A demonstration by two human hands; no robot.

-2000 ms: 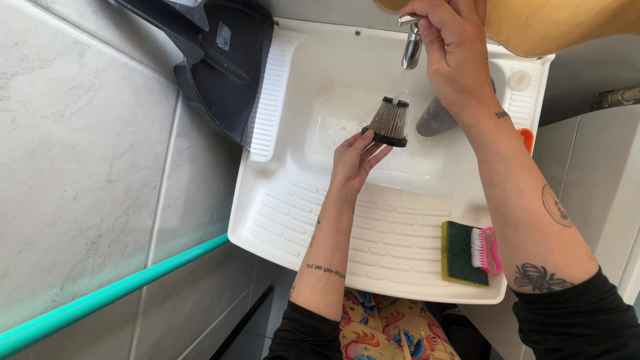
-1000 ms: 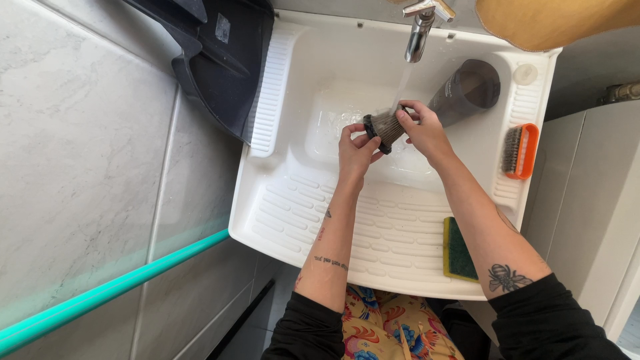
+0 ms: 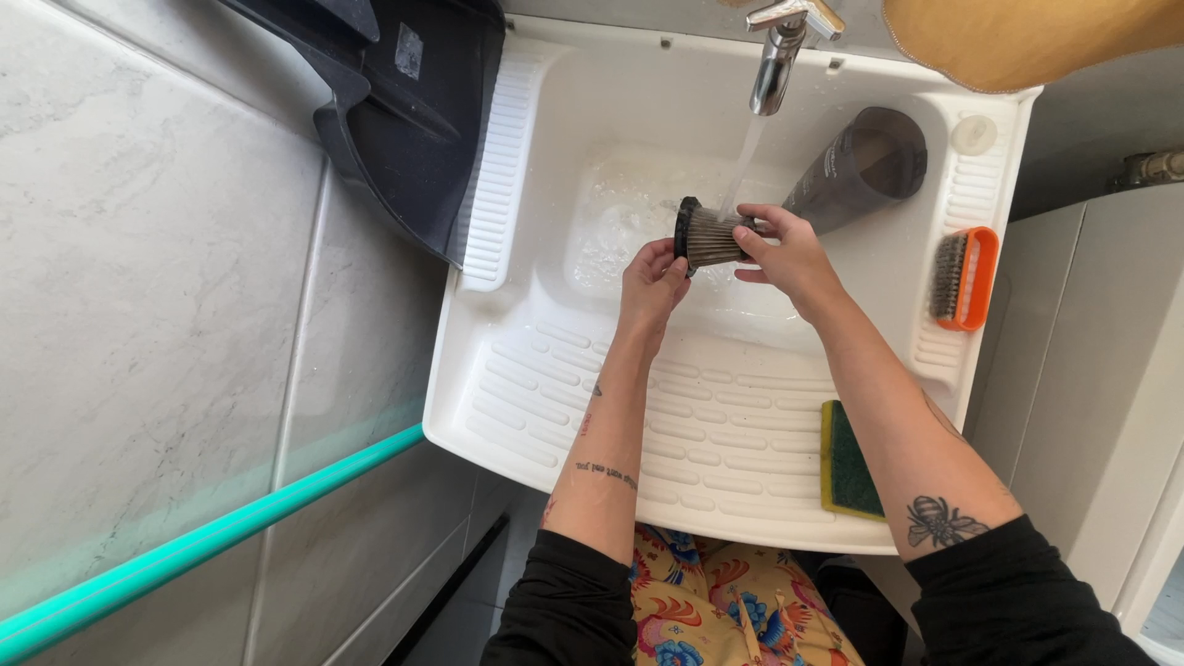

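A pleated vacuum filter (image 3: 712,238) with a black rim lies sideways under the stream of water from the chrome faucet (image 3: 775,79). My left hand (image 3: 655,282) grips its wide black rim. The fingers of my right hand (image 3: 784,252) hold the narrow end, partly covering it. Below is the basin of the white laundry sink (image 3: 601,120), wet at the bottom. A smoky translucent container (image 3: 856,176) leans in the basin just right of the filter, behind my right hand.
On the sink's right ledge sits an orange brush (image 3: 979,277). A green and yellow sponge (image 3: 849,462) lies on the ribbed washboard beside my right forearm. A dark dustpan (image 3: 416,120) overhangs the left edge. A teal pole (image 3: 213,527) slants at lower left.
My right hand has come down from the faucet handle to the filter. Water now runs visibly from the spout. The filter has turned from upright to sideways, and my left hand still holds it.
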